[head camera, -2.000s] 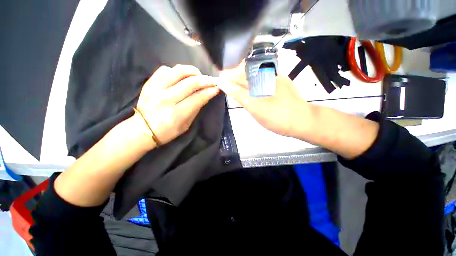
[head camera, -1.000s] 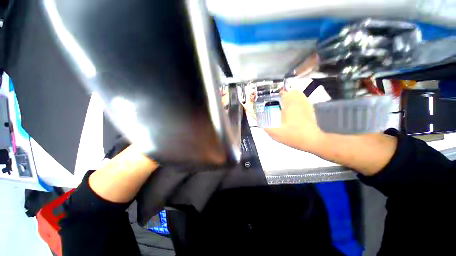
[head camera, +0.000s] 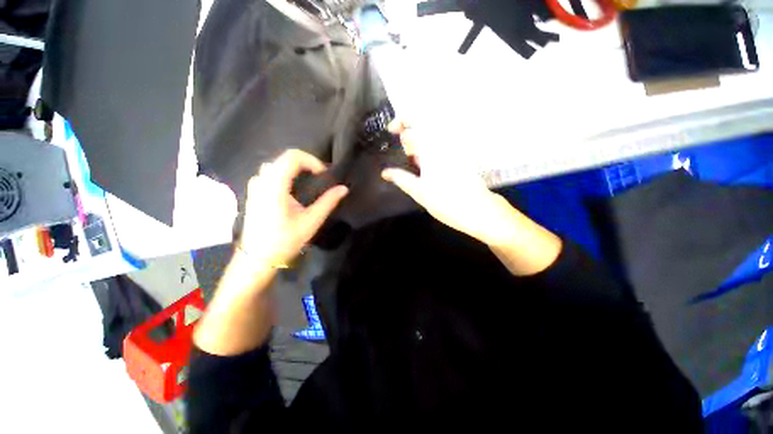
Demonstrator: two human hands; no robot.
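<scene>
The dark garment piece (head camera: 263,102) lies from under the sewing machine at the top down to the table's front edge. My left hand (head camera: 292,203) pinches the cloth near that edge, thumb and fingers curled around a fold. My right hand (head camera: 432,191) is to its right, at the piece's right edge, with thumb and fingers spread; whether it grips the cloth is not clear. Only the bottom of the machine's needle area (head camera: 339,10) shows at the top edge, blurred, with a small pale bluish guard (head camera: 371,25) beside it.
A large dark cut panel (head camera: 127,93) lies at the left. Black cloth strips (head camera: 508,25), red-handled scissors (head camera: 585,13) and a phone (head camera: 688,42) lie at the upper right. A red stool (head camera: 161,356) stands lower left. Dark panels (head camera: 695,254) rest on blue plastic at the right.
The view has moved down and back from the machine head. Both hands have come from the needle area toward the table's front edge and are now apart.
</scene>
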